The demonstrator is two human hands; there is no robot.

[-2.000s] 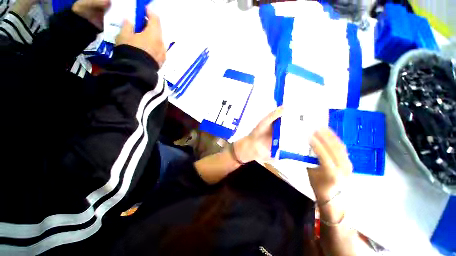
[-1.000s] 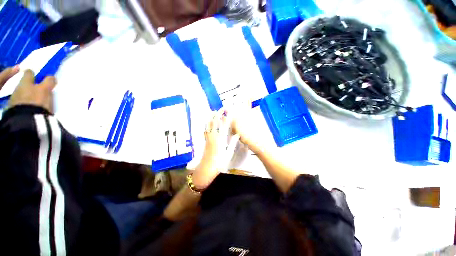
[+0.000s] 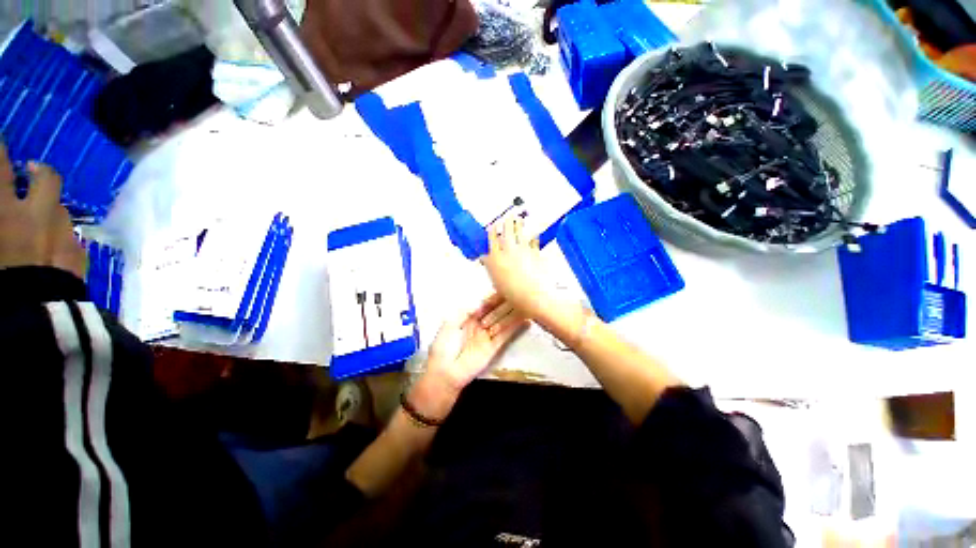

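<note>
A pile of overlapping white-and-blue retail boxes (image 3: 487, 139) lies in mid-table. My right hand (image 3: 519, 262) reaches onto its near end, fingers at the nearest box; whether they grip it is unclear. My left hand (image 3: 466, 345) is below it, palm up, open and empty. Left of my hands lies a small stack of retail boxes (image 3: 371, 300) with printed black plugs. A blue block of nested trays (image 3: 619, 257) lies right of my right hand. A round perforated basket (image 3: 631, 198) heaped with black USB cables (image 3: 728, 145) stands beyond it.
A co-worker's hand (image 3: 43, 225) is at the left edge, near stacked blue boxes (image 3: 54, 118). More boxes (image 3: 230, 278) lie between us. A silver flask (image 3: 289, 54) and brown cloth (image 3: 385, 37) are behind. A blue box group (image 3: 888, 284) stands at right.
The box my hands held two seconds ago is out of them, and the stack at left looks thicker. My left hand has dropped away from the pile and turned palm up. The co-worker's hand no longer shows a box.
</note>
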